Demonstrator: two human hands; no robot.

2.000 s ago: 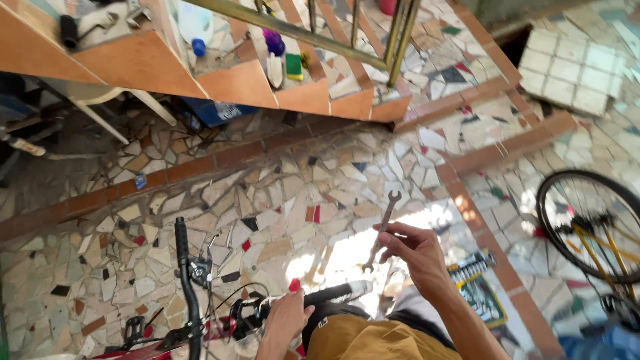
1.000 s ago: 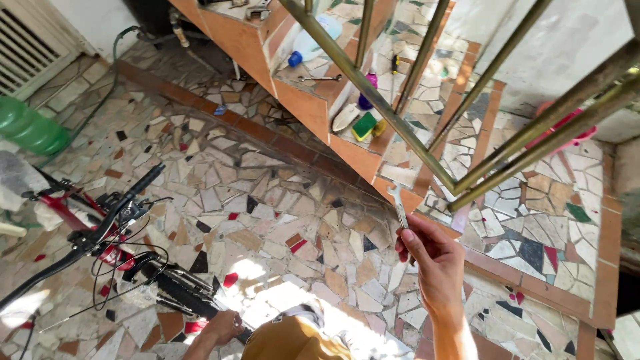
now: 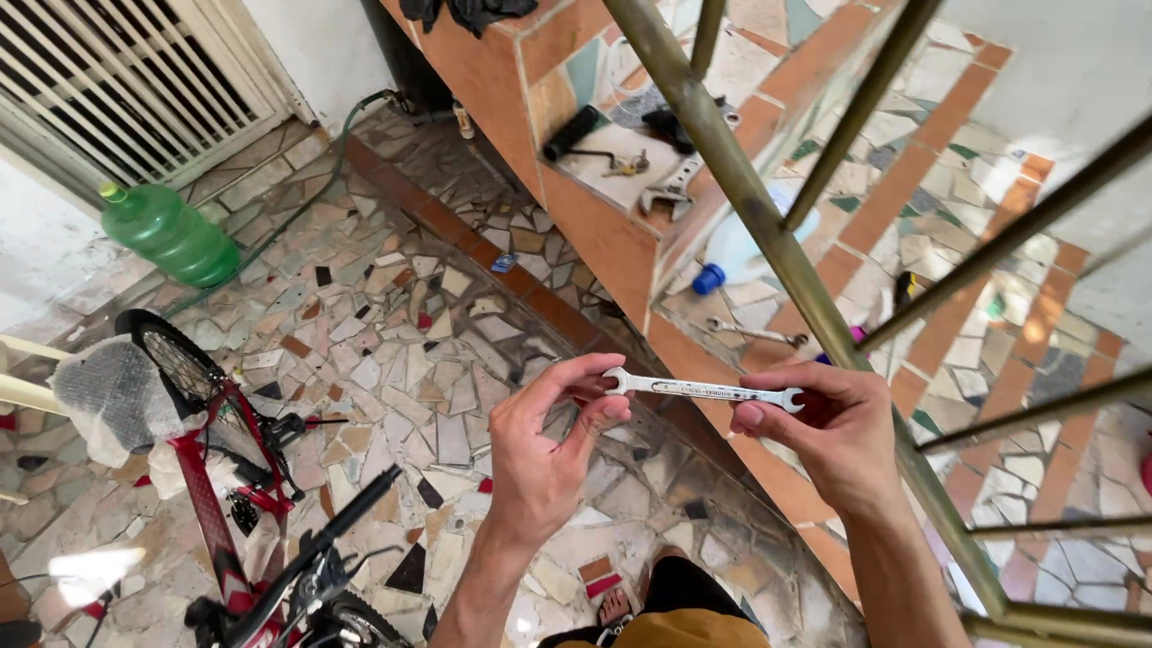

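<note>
A double open-ended wrench [image 3: 704, 390] with writing on its shank lies level between my two hands. My left hand [image 3: 549, 441] pinches its left jaw end between thumb and fingers. The right jaw end is in the fingers of my right hand [image 3: 823, 427]. Beyond the hands, on the tiled steps, are an adjustable wrench [image 3: 670, 189], another wrench [image 3: 756, 333], a black cylindrical grip [image 3: 571, 133] and a clear bottle with a blue cap [image 3: 709, 278].
A red bicycle [image 3: 211, 531] with bubble wrap [image 3: 117, 396] stands at the left. A metal stair railing [image 3: 765, 225] crosses the right side. Farther back are a green water jug [image 3: 171, 234], a hose [image 3: 337, 162] and a slatted door [image 3: 135, 81].
My left hand has come up from near the bicycle and now holds one end of the wrench. The wrench, earlier upright in my right hand, now lies level. The view has shifted toward the steps.
</note>
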